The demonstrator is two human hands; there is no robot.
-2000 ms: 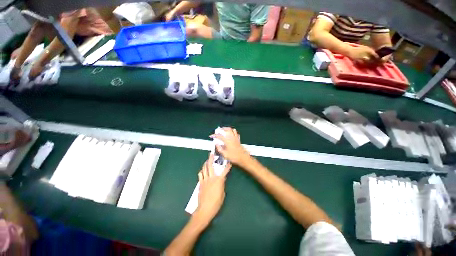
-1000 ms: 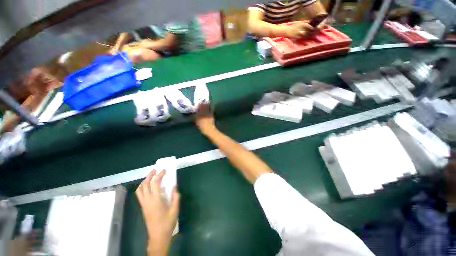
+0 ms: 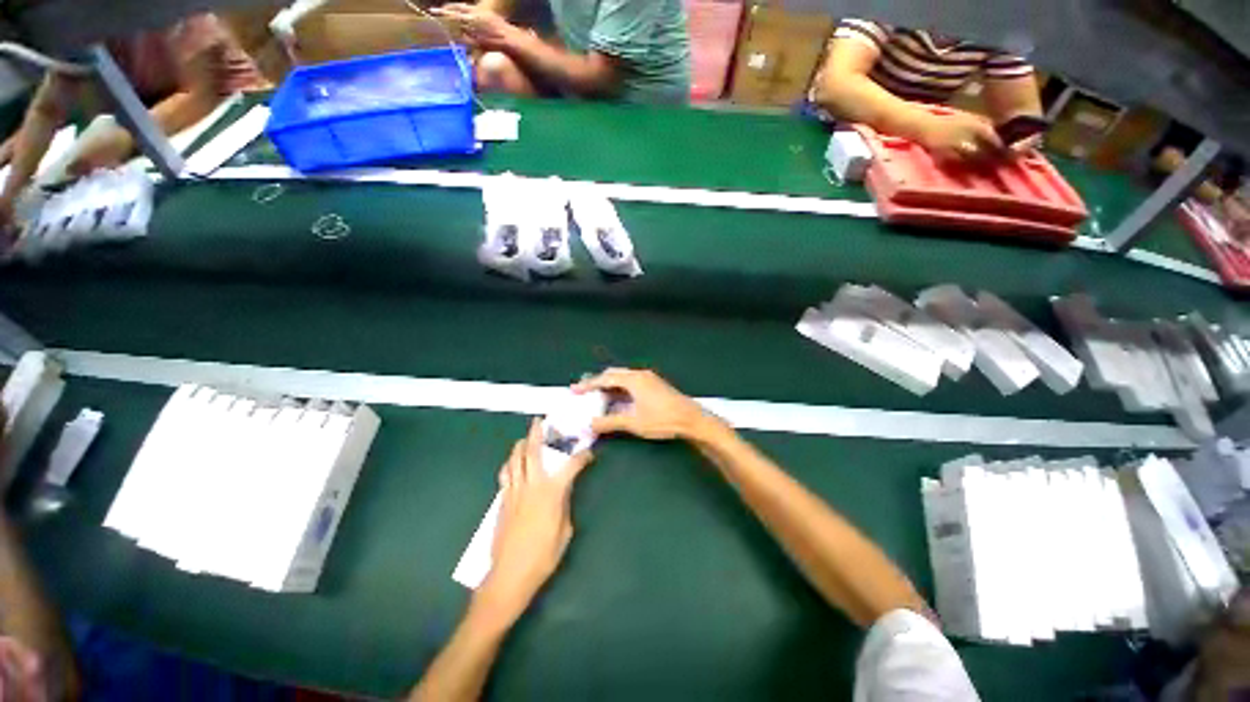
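Note:
A slim white retail box (image 3: 480, 549) lies slanted on the green worktop in front of me. My left hand (image 3: 537, 505) is closed around its upper part. My right hand (image 3: 650, 407) holds a whitish bagged product (image 3: 573, 412) with a dark spot, at the far end of the box near the white strip. My fingers hide the box opening and part of the bag. Several more bagged products (image 3: 551, 231) lie on the belt beyond my hands.
Box stacks stand at left (image 3: 236, 487) and right (image 3: 1042, 549). More boxes (image 3: 877, 347) lie on the belt at right. Across are a blue bin (image 3: 370, 117), red trays (image 3: 960, 185), and people's arms. A small white piece (image 3: 71, 442) lies at far left.
Since one second ago, my right hand has come back from the belt pouches to the box, with a bagged product. One pouch fewer lies there. The view has turned left.

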